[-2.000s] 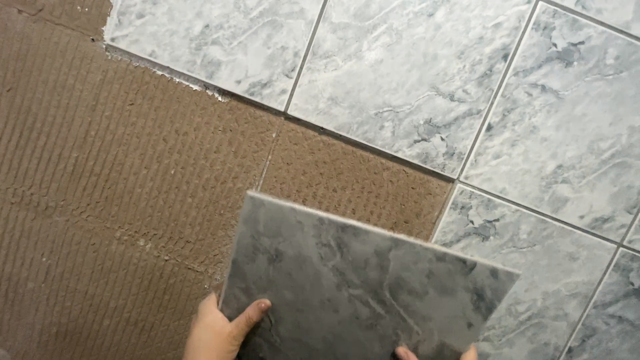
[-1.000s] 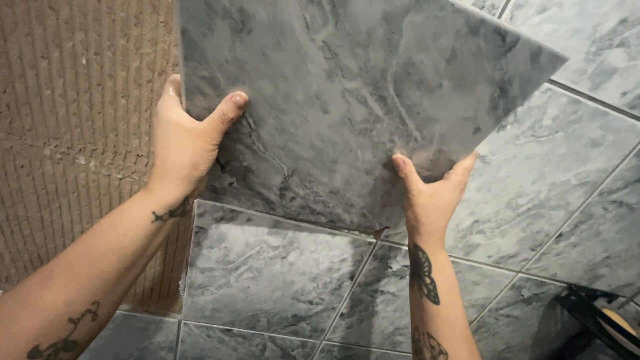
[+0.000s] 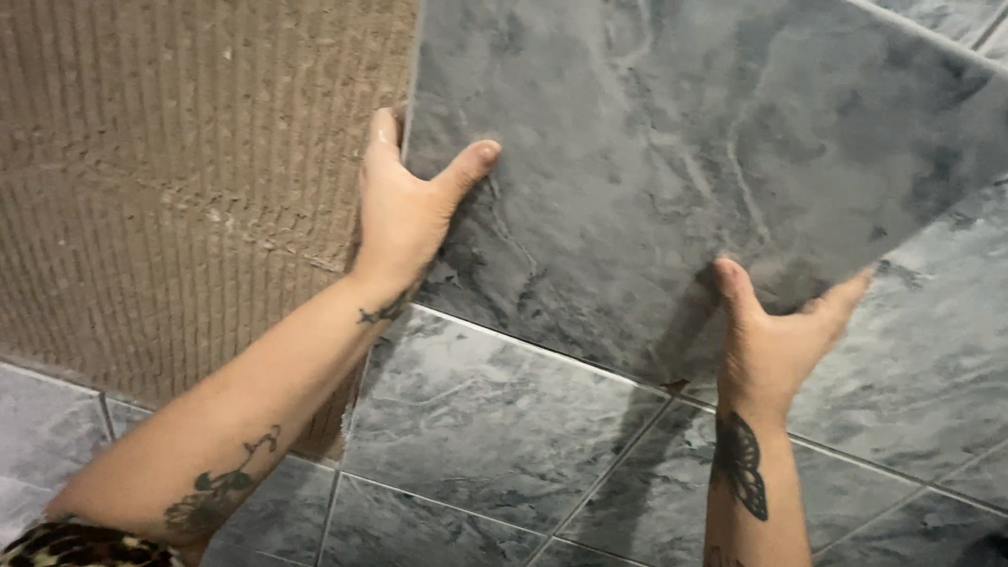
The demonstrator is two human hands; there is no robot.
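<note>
A large grey marble-patterned ceramic tile (image 3: 630,157) fills the upper middle of the view. My left hand (image 3: 409,205) grips its left edge, thumb on the glazed face and fingers over the side. At the tile's lower right edge is my right hand (image 3: 780,323), its thumb on the face and its fingers along the edge. The tile's bottom edge lies along the top edge of a laid tile (image 3: 504,417). Its upper part runs out of view. How far its back stands off the adhesive is hidden.
Brown combed tile adhesive (image 3: 181,134) spreads over the left side, with a rough ridge across it. More laid marbled tiles (image 3: 898,370) surround it at the bottom and right, with narrow joints between them. A dark object (image 3: 988,551) shows at the bottom right corner.
Two seconds ago the held tile was lower in view, with bare adhesive showing above it; it now covers the upper middle. Both hands have kept hold of it. The view has shifted.
</note>
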